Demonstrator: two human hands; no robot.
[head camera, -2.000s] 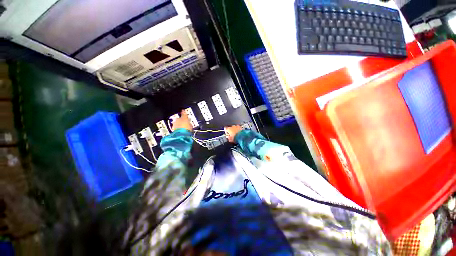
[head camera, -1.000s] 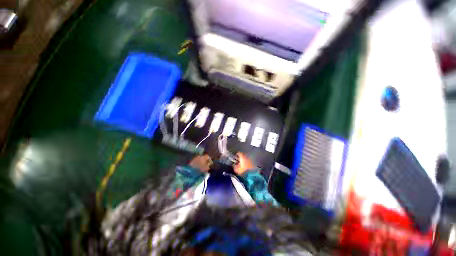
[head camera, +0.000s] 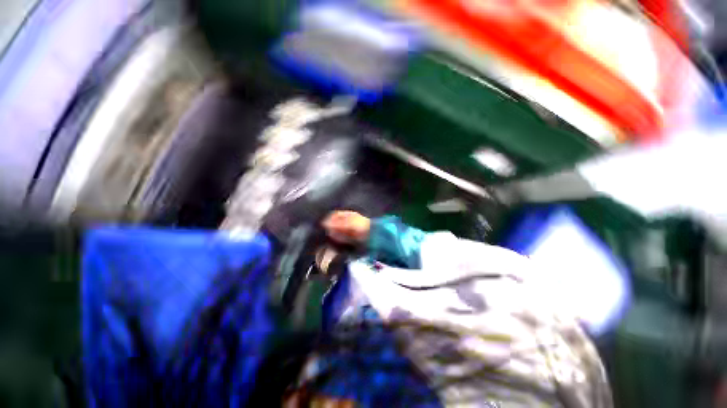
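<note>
The view is strongly blurred. The row of pale sockets (head camera: 275, 151) runs slantwise across the black board (head camera: 371, 187). My right hand (head camera: 347, 227), with a teal cuff, is at the board's near side; its fingers are too blurred to tell whether it holds anything. A small skin-coloured patch just below it seems to be my left hand (head camera: 325, 257), mostly hidden and blurred. White cables and small parts near the hands cannot be made out.
A blue tray (head camera: 175, 275) is at the lower left. A blue tray with pale contents (head camera: 343, 49) is at the top. The rack (head camera: 104, 119) is at the upper left. A red bin edge (head camera: 542, 56) is at the upper right. Another blue and white thing (head camera: 586, 271) is at the right.
The whole view has swung and turned, so the rack is now at the left and the sockets run steeply. Both hands were visible near the connector strip before; now the left is mostly hidden.
</note>
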